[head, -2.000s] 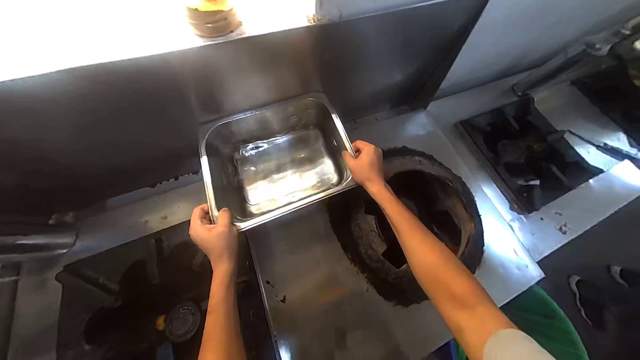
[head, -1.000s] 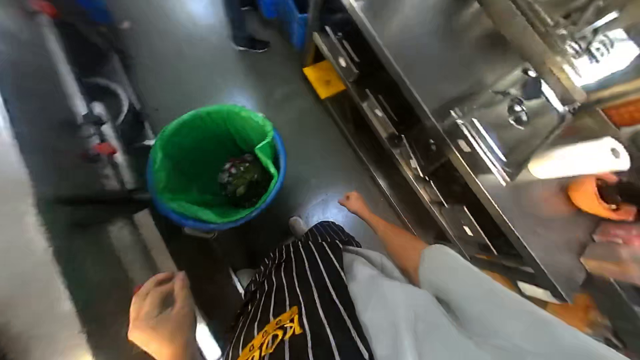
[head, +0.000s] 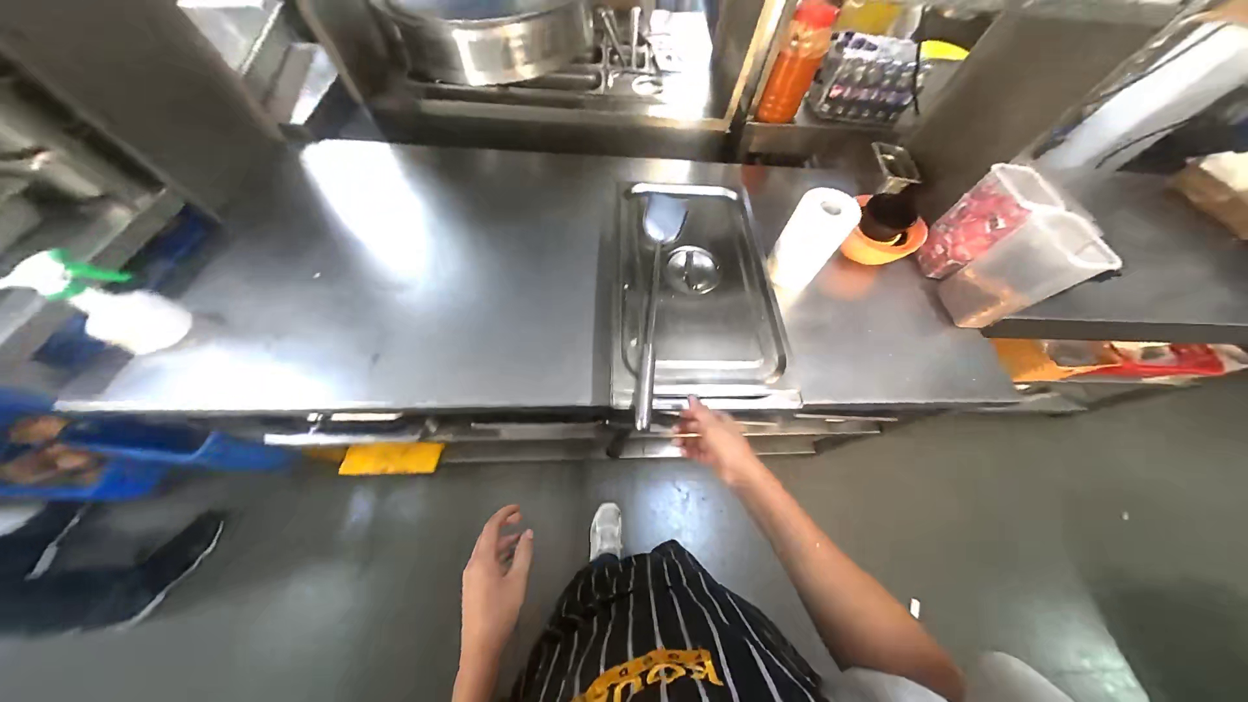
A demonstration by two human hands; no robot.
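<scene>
My right hand (head: 714, 441) is at the front edge of the steel counter, fingers part curled, just right of the handle end of a long metal spatula (head: 651, 322); whether it touches the edge I cannot tell. The spatula lies across a steel pan lid (head: 726, 331) with a round recessed handle, set in the counter. Over the floor, left of my striped apron (head: 663, 624), my left hand (head: 495, 575) hangs with its fingers apart and holds nothing.
A paper towel roll (head: 814, 239), an orange bowl (head: 882, 239) and clear plastic containers (head: 1019, 258) stand on the counter's right. At the left are a spray bottle (head: 132, 317), blue crates (head: 127, 463) and a person's legs (head: 107, 570). A large steel pot (head: 492, 44) stands behind.
Two seconds ago both hands held an empty steel pan by its rim; now neither holds it. The view has turned from the stove, past a green-lined bin, to this counter.
</scene>
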